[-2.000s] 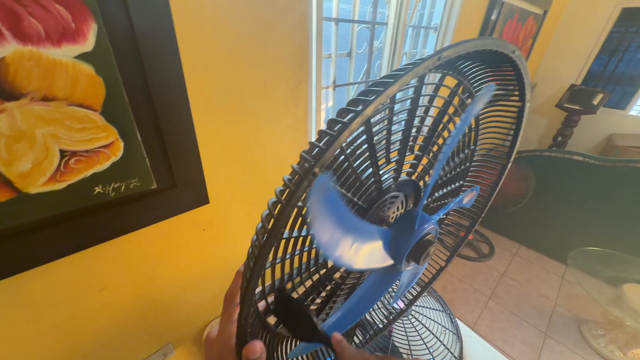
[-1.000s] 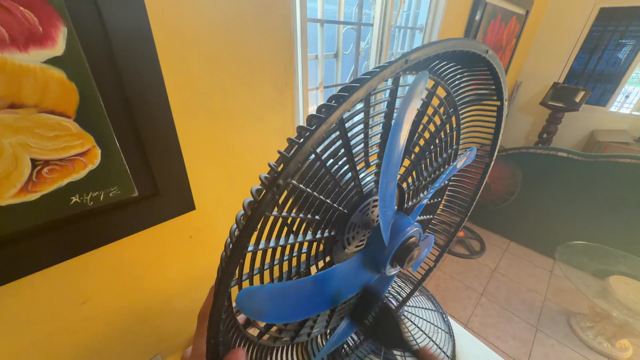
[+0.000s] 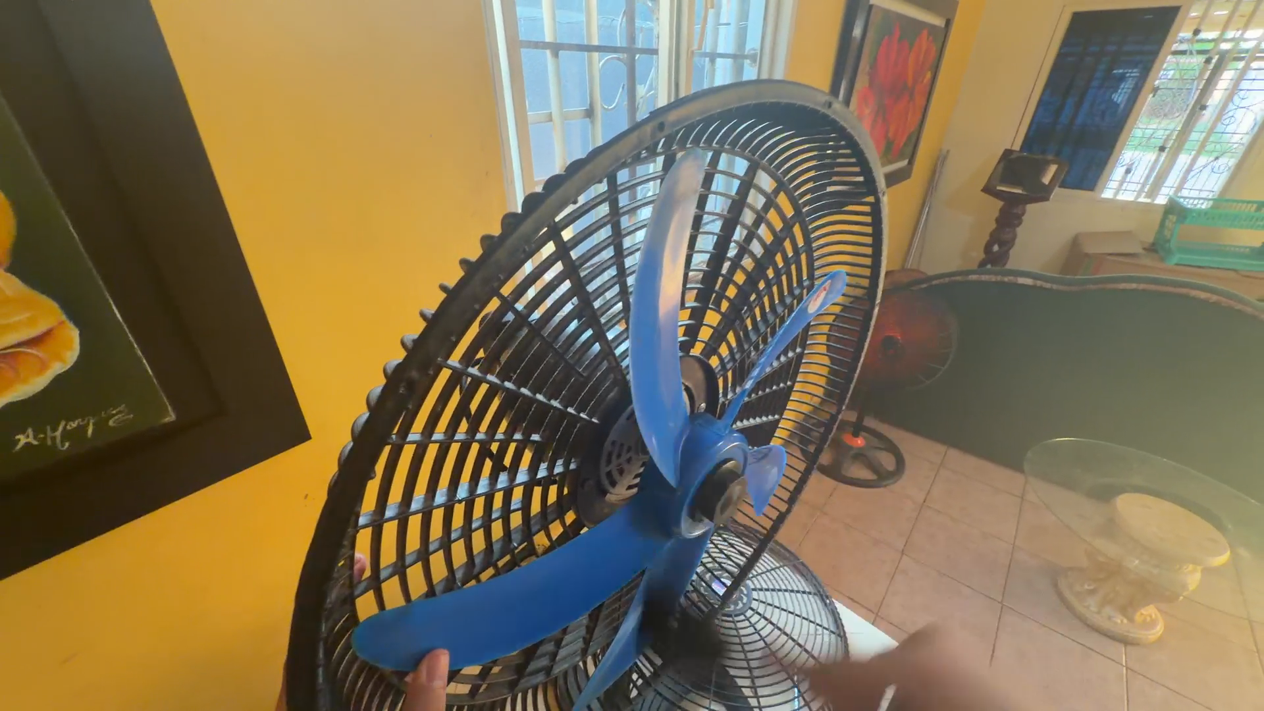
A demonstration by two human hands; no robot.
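A black plastic fan guard (image 3: pixel 474 296) stands tilted in the middle, with a blue fan blade assembly (image 3: pixel 563 592) on its hub. My left hand (image 3: pixel 430 679) grips the guard's lower left rim; its thumb shows by the tip of the lower left blade, and a fingertip shows through the ribs. At the bottom right is my right hand (image 3: pixel 899 676), blurred by motion, its fingers toward a dark, brush-like tool (image 3: pixel 686 642) just under the hub. The blur hides the exact grip. A second round grille (image 3: pixel 780 592) lies behind and below the guard.
A white surface (image 3: pixel 864 632) shows beneath the second grille. The yellow wall (image 3: pixel 395 148) with a framed painting (image 3: pixel 217 326) is at left, a barred window (image 3: pixel 612 59) behind. To the right stand a red-centred pedestal fan (image 3: pixel 904 341) and a glass-topped table (image 3: pixel 1066 484) on the tiled floor.
The blue blades have turned on the hub. My right hand and the dark tool have moved right from the guard's lower left part. My left hand remains at the lower left rim.
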